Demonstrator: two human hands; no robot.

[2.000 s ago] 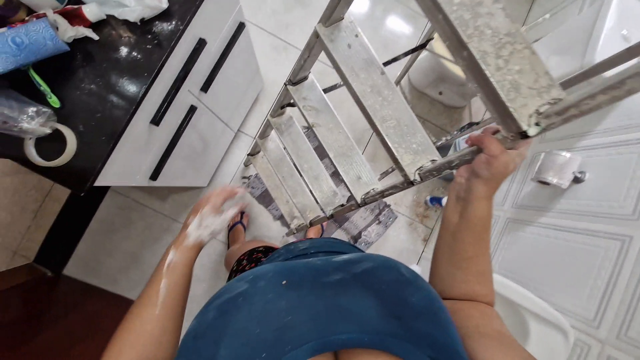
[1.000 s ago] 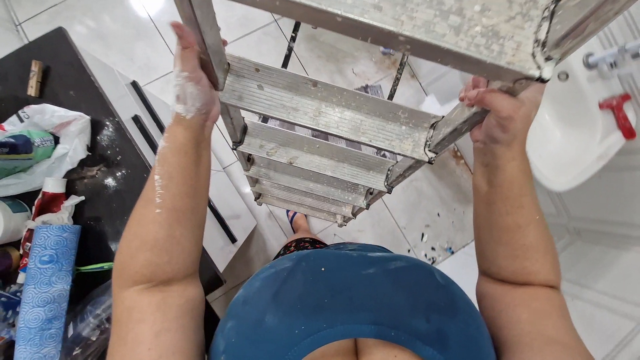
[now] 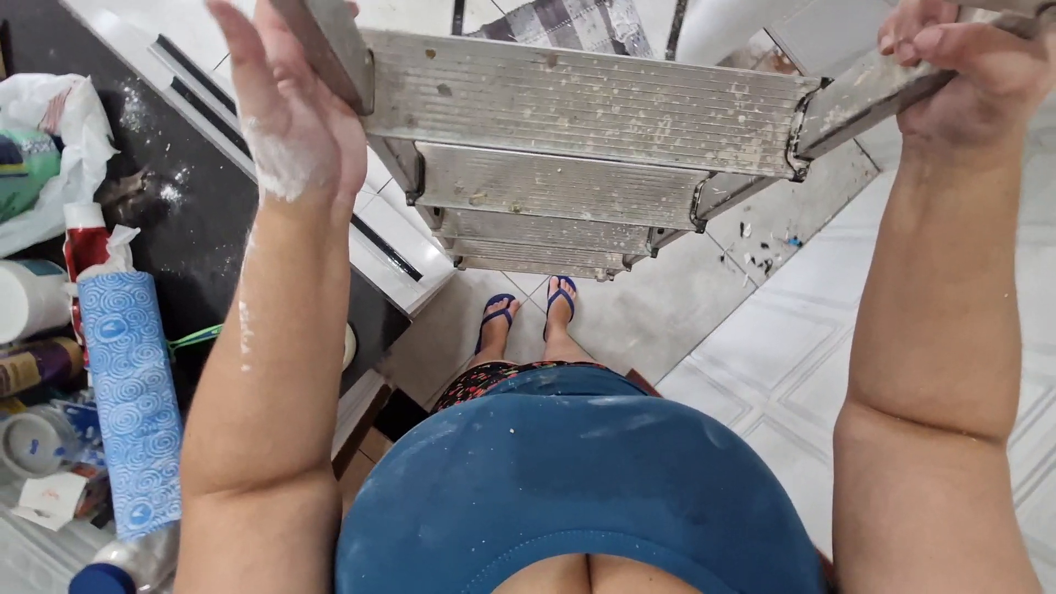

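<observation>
An aluminium stepladder point(image 3: 577, 103), its treads spotted with dried paint or plaster, stands before me and is seen from above. My left hand point(image 3: 301, 124), with white powder or paste on the wrist, is around the ladder's left rail; the thumb points up and the fingers pass partly out of sight behind the rail. On the right rail, my right hand point(image 3: 965, 70) has its fingers closed around the metal, near the top edge of the view. Below the lowest treads, my two feet in blue flip-flops point(image 3: 561, 301) are on the tiled floor.
At the left, a dark countertop point(image 3: 157, 206) above white drawers holds a blue patterned paper roll point(image 3: 132, 396), a plastic bag point(image 3: 78, 157), a white tub point(image 3: 31, 301) and bottles. A checked mat point(image 3: 569, 29) lies beyond the ladder. Dark debris point(image 3: 763, 256) dots the floor beside white wall tiles.
Two seconds ago my left hand was off the ladder, low at the left; now it is on the left rail. My right hand has stayed on the right rail. The view has turned considerably.
</observation>
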